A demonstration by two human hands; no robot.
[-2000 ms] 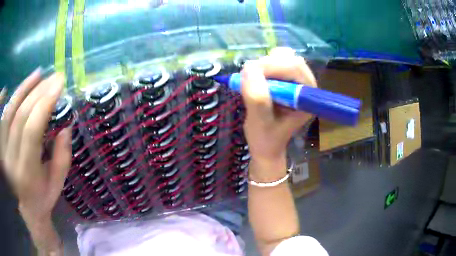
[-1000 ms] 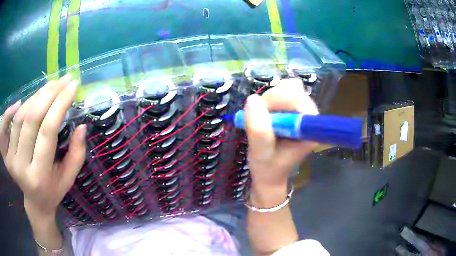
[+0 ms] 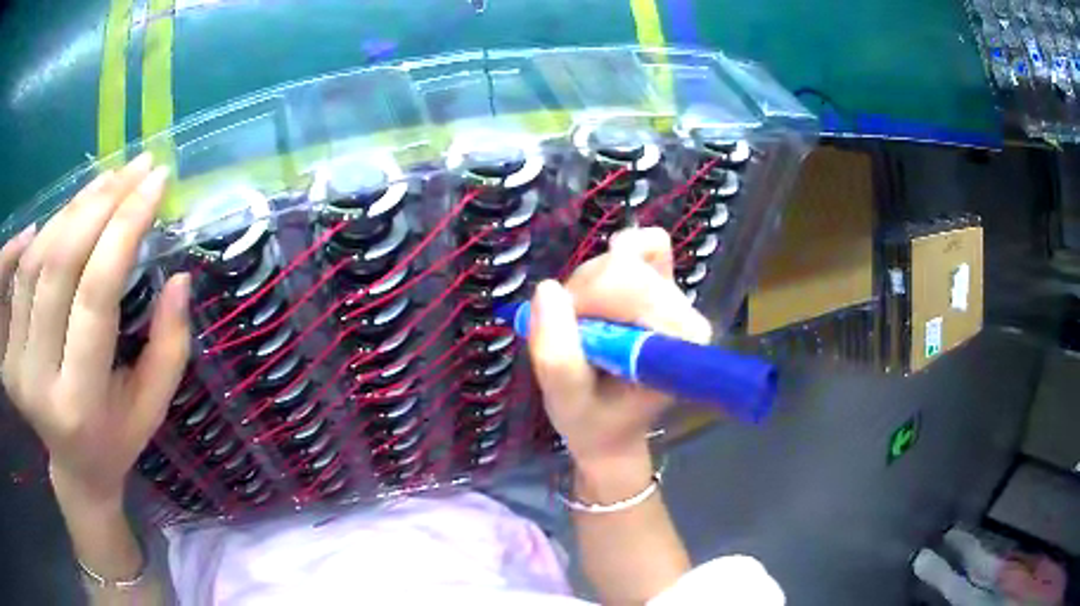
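A clear plastic tray point(image 3: 355, 113) leans between the green bench and my lap. It holds rows of small round black parts point(image 3: 492, 231) with silvery rims, with thin red lead wires point(image 3: 302, 275) slanting across them. My right hand point(image 3: 610, 343) grips a blue marker point(image 3: 699, 373), its tip pointing left at a part midway down a central row. Whether the tip touches is hard to tell. My left hand point(image 3: 101, 320) rests over the tray's left side, fingers slightly apart, hiding some parts there. Whether it grips the tray edge is unclear.
The green bench point(image 3: 497, 30) has yellow and blue tape. Shiny stacked trays point(image 3: 1024, 59) stand at the top right. Brown cardboard point(image 3: 817, 237) and a labelled cardboard-covered stack point(image 3: 947, 296) are beyond the tray on the right. A person's feet point(image 3: 989, 568) show at the bottom right.
My right hand with the marker has moved down the rows and left, from the top part to one midway down. The tray's upper right parts are now uncovered. My left hand has shifted slightly.
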